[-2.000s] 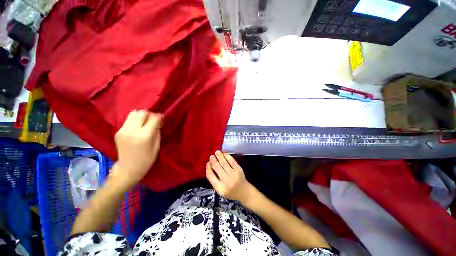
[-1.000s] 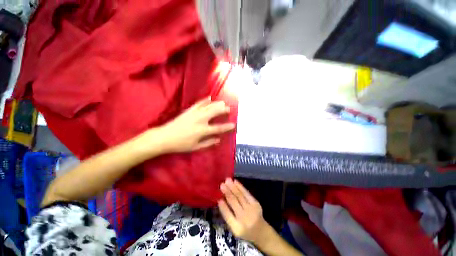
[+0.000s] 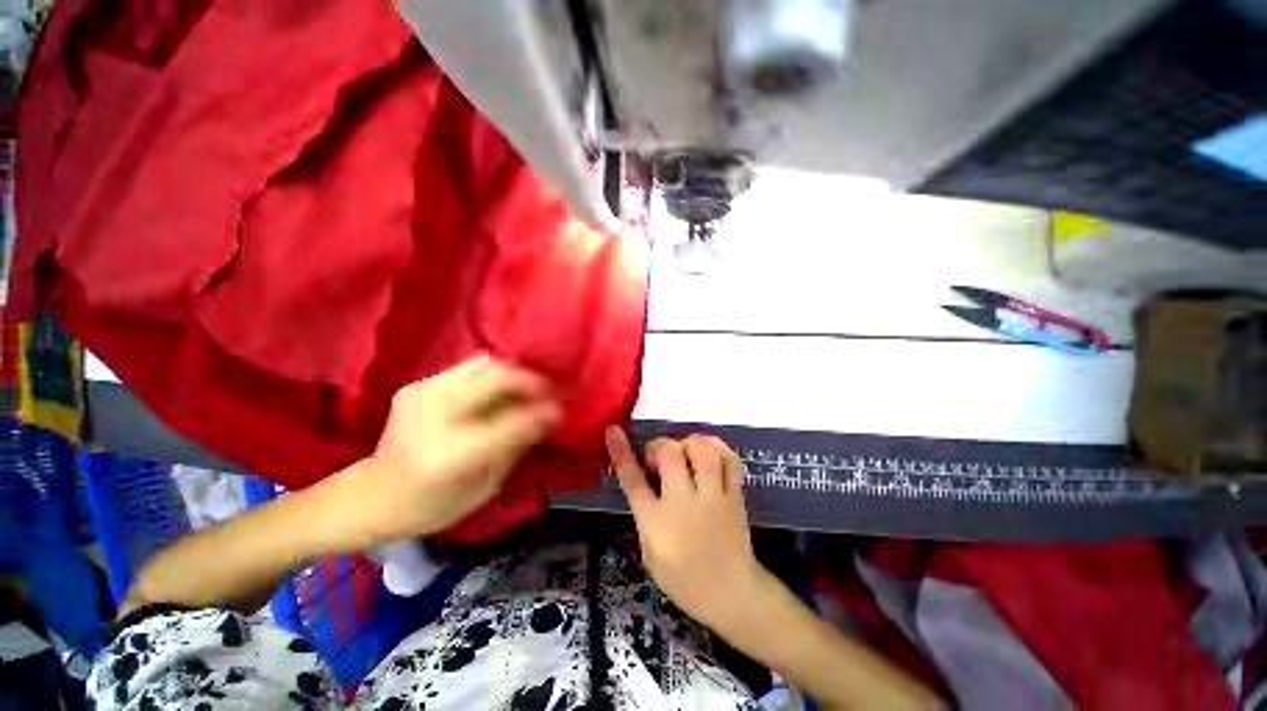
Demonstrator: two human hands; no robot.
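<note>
The shiny red garment (image 3: 320, 264) lies spread over the left of the machine table, its right edge running up to the glowing needle area. The presser foot and needle area (image 3: 625, 208) is partly hidden by the machine head (image 3: 862, 84). My left hand (image 3: 466, 445) rests on the red cloth with fingers bent and slightly blurred; whether it pinches cloth is unclear. My right hand (image 3: 688, 507) is at the table's front edge, its index finger touching the lower right corner of the cloth, other fingers over the ruler strip (image 3: 945, 479).
Red and blue snips (image 3: 1028, 320) lie right of the needle, with a brown open box (image 3: 1202, 382) further right. A control panel (image 3: 1125, 125) is at upper right. A yellow holder (image 3: 53, 375) and blue crate (image 3: 132, 507) are left. Red and grey cloth (image 3: 1028, 611) hangs lower right.
The view has moved closer to the machine head. My left hand has moved back from the cloth's right edge, its fingers now bent. My right hand has shifted onto the table edge by the cloth corner.
</note>
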